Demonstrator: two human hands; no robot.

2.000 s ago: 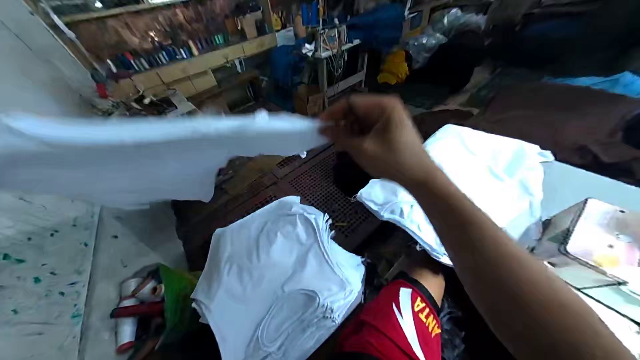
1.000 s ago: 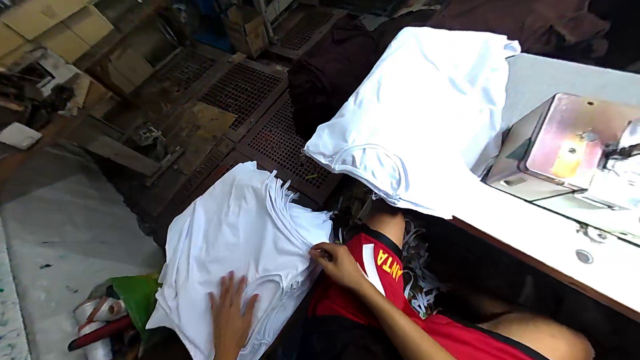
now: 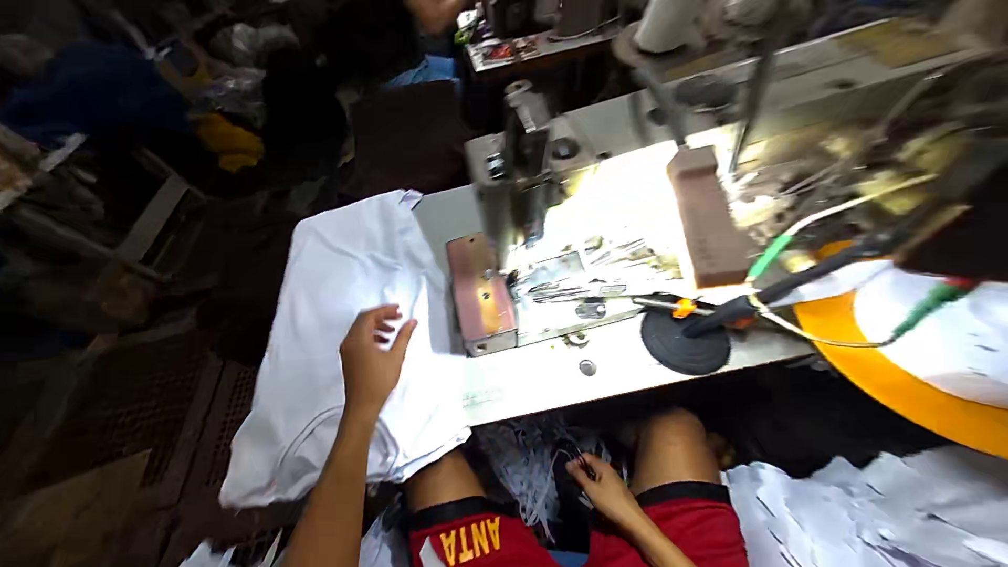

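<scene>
My left hand [image 3: 376, 354] hovers over or rests lightly on a stack of white garments [image 3: 331, 268] at the left end of the sewing table; its fingers are apart and nothing is in them. Low between the knees, my right hand [image 3: 602, 484] grips a small dark tool [image 3: 585, 465], perhaps thread snips. White fabric trimmings [image 3: 520, 465] hang below the table edge beside it. An industrial sewing machine [image 3: 512, 189] with a pinkish metal cover plate [image 3: 480, 291] stands just right of the garments.
The white table edge [image 3: 567, 394] runs above my knees. A round black pad [image 3: 685, 342], cables and a brown block [image 3: 709, 220] lie right of the machine. Farther right is an orange-rimmed round container [image 3: 898, 370]. White cut pieces [image 3: 850, 504] are heaped at lower right.
The view has swung right to the sewing machine. My left hand has moved from the lower garment pile to the stack on the table; my right hand has left that pile and now holds a small tool.
</scene>
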